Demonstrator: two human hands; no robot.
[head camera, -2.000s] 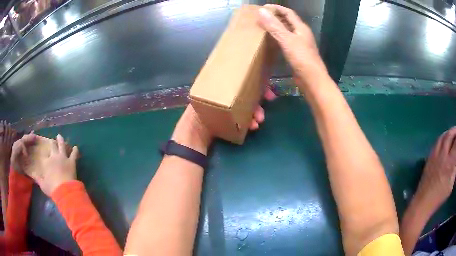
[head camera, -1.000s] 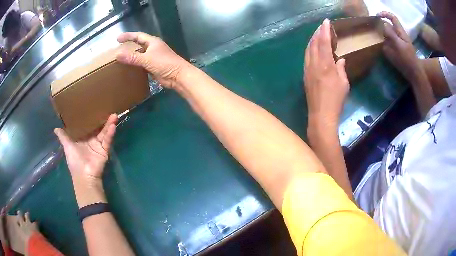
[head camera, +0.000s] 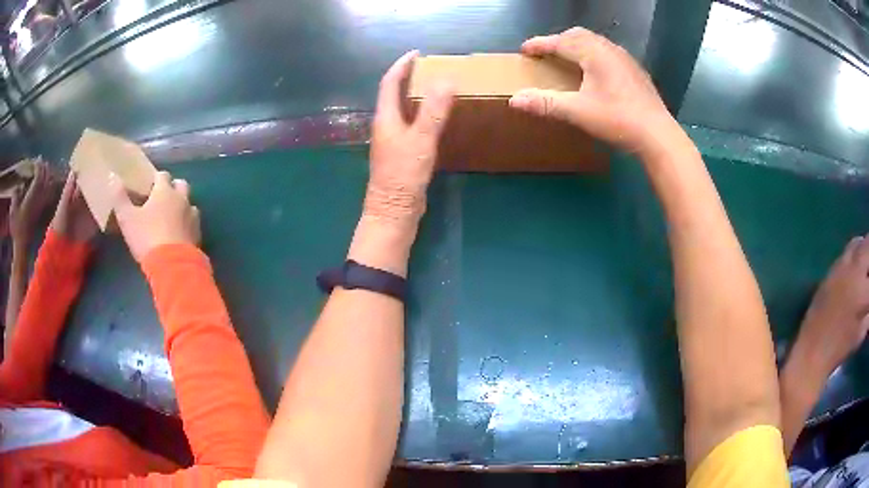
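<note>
A closed brown carton (head camera: 519, 133) is held near the far edge of the green worktop, its long side facing me. My left hand (head camera: 405, 129) grips its left end, thumb on the near side and fingers at the back. My right hand (head camera: 600, 91) grips its right part from above, thumb on the near top edge and fingers behind. The narrow pale face is on top. The contents are hidden, and I cannot tell whether the carton rests on the surface.
At the left, a person in orange sleeves (head camera: 205, 334) holds a brown cardboard piece (head camera: 105, 176). Another person's hand (head camera: 843, 305) is at the right edge. Behind the green worktop (head camera: 553, 315) are a dark shiny surface (head camera: 286, 57) and a green upright post (head camera: 675, 57).
The camera turned towards the right-hand neighbour and back. The carton, tilted upward two seconds ago, now lies crosswise. My left hand has moved from beneath it to its left end.
</note>
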